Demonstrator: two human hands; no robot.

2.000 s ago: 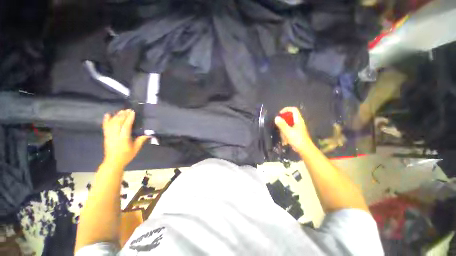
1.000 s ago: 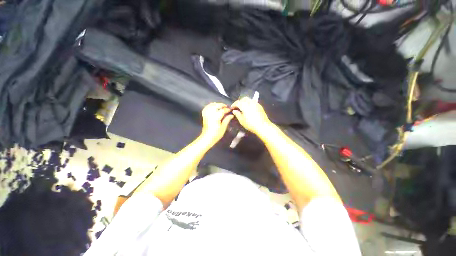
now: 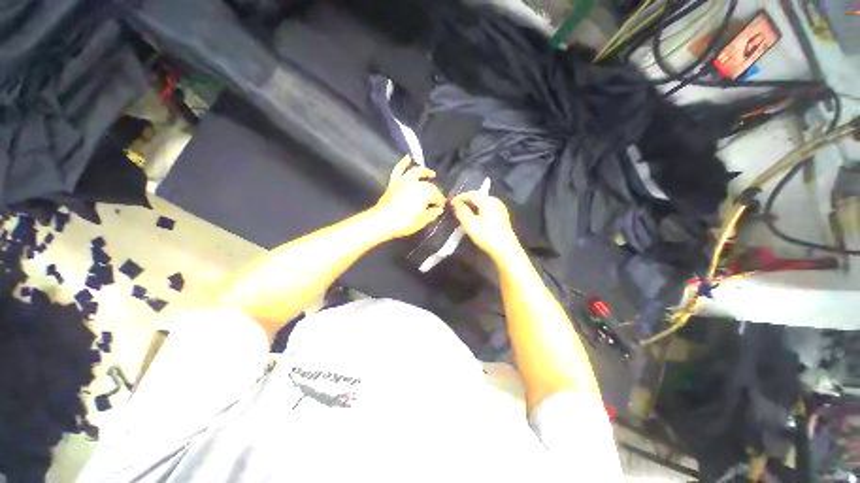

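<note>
A dark grey-blue garment (image 3: 330,123) lies over the long narrow board, which runs from the upper left to my hands. My left hand (image 3: 411,202) pinches the garment's dark waistband at its end. My right hand (image 3: 482,223) pinches the same band just to the right, its fingertips close to my left ones. A white strip (image 3: 441,255) shows below and between my hands, and a strip end (image 3: 406,138) lies above my left hand. The steam iron (image 3: 606,324), with its red patch, stands on the table to the right, untouched.
A crumpled dark garment pile (image 3: 585,132) lies at the back. More dark garments (image 3: 71,123) hang at the left. A yellowish hose (image 3: 724,236) and cables are at the right. Dark cloth scraps (image 3: 131,269) lie on the pale floor at lower left.
My right hand has left the iron and joined my left at the waistband. In the last second my hands have moved slightly apart, and the view has turned.
</note>
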